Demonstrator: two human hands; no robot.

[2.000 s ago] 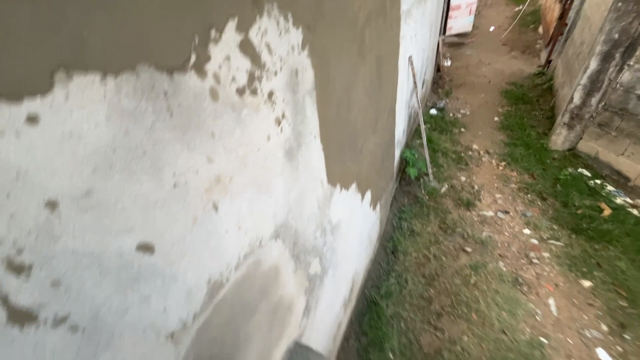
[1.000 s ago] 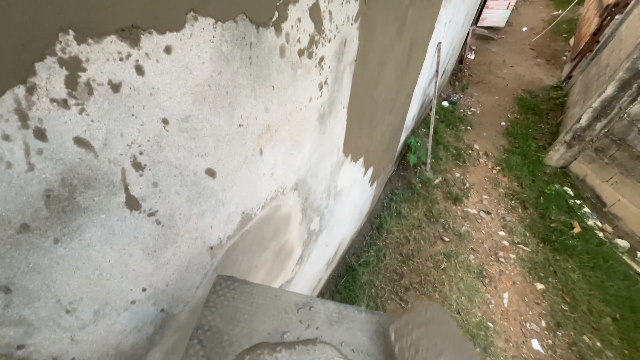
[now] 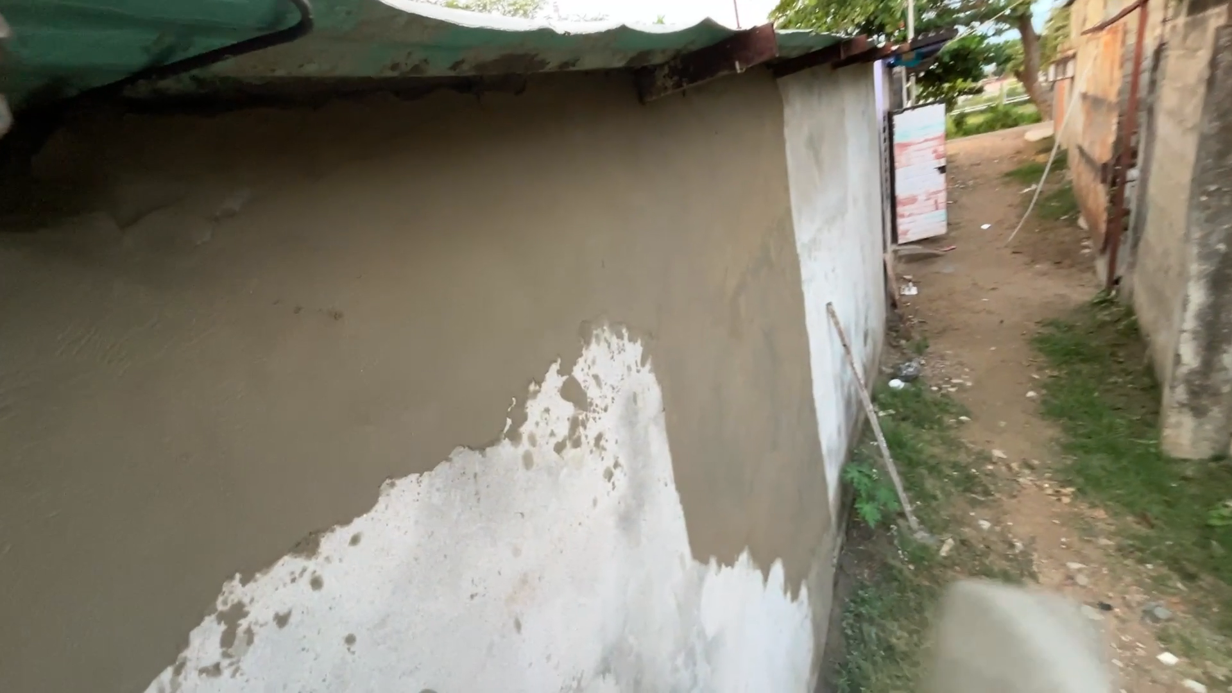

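Observation:
Neither my left hand nor my right hand shows in the head view. A blurred grey object (image 3: 1015, 640) stands at the bottom edge, right of the wall; what it is and whether a hand holds it cannot be told. Grey-brown wet-looking plaster (image 3: 539, 250) covers the upper and left part of the wall and a strip at its right. Below it lies a pale, uncoated patch of wall (image 3: 520, 577) with a ragged upper edge and scattered plaster specks.
A corrugated metal roof edge (image 3: 539, 48) overhangs the wall. A thin stick (image 3: 871, 414) leans against the wall's far part. A dirt path (image 3: 1001, 337) with grass and rubble runs between this wall and a concrete wall (image 3: 1189, 241). A painted panel (image 3: 921, 173) stands farther along.
The view has tilted up, bringing the roof edge in. The flat grey board with mortar, seen at the bottom one second ago, is no longer recognisable; only a blurred grey shape shows there.

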